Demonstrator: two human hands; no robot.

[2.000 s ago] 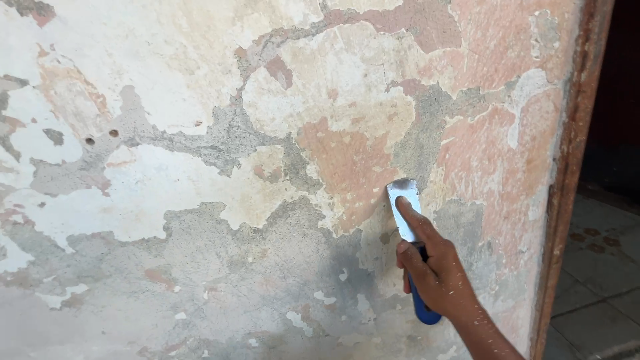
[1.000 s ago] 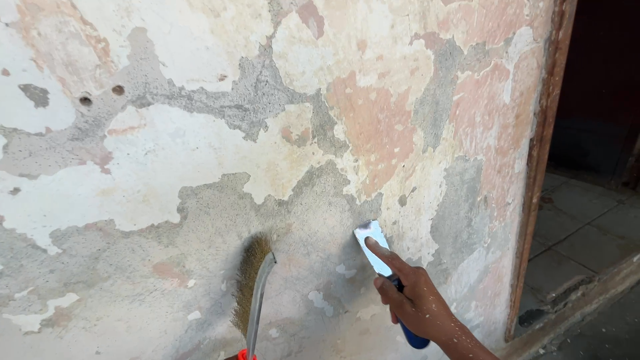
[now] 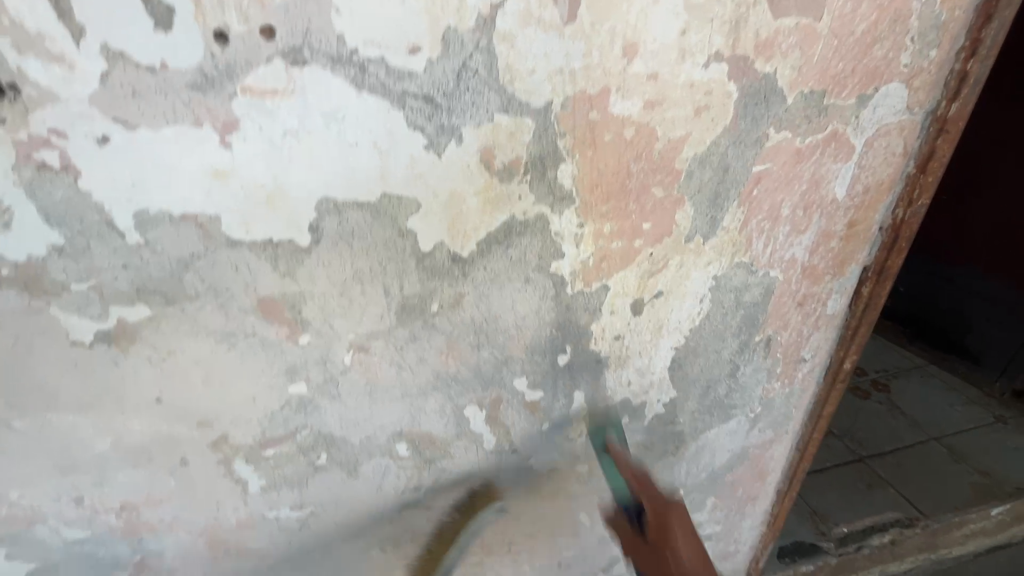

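Observation:
My right hand [image 3: 660, 520], blurred, holds a putty knife [image 3: 610, 452] by its dark blue handle, with the index finger laid along the blade. The blade's tip is at the wall [image 3: 352, 288], whose paint has peeled into white, cream, pink and bare grey patches. A curved brush [image 3: 458, 532] with yellowish bristles, also blurred, rises from the bottom edge, left of the putty knife and in front of the wall. Its handle and whatever holds it are out of the frame. My left hand does not show.
A worn reddish-brown door frame [image 3: 896, 248] borders the wall on the right. Beyond it lie a dark opening and a grey tiled floor [image 3: 904, 448], with a raised sill [image 3: 944, 536] at the lower right. Two small holes are in the wall at the upper left.
The putty knife has moved down the wall to below the cream patch. The brush, absent two seconds ago, came into view at the bottom and now shows only its upper part.

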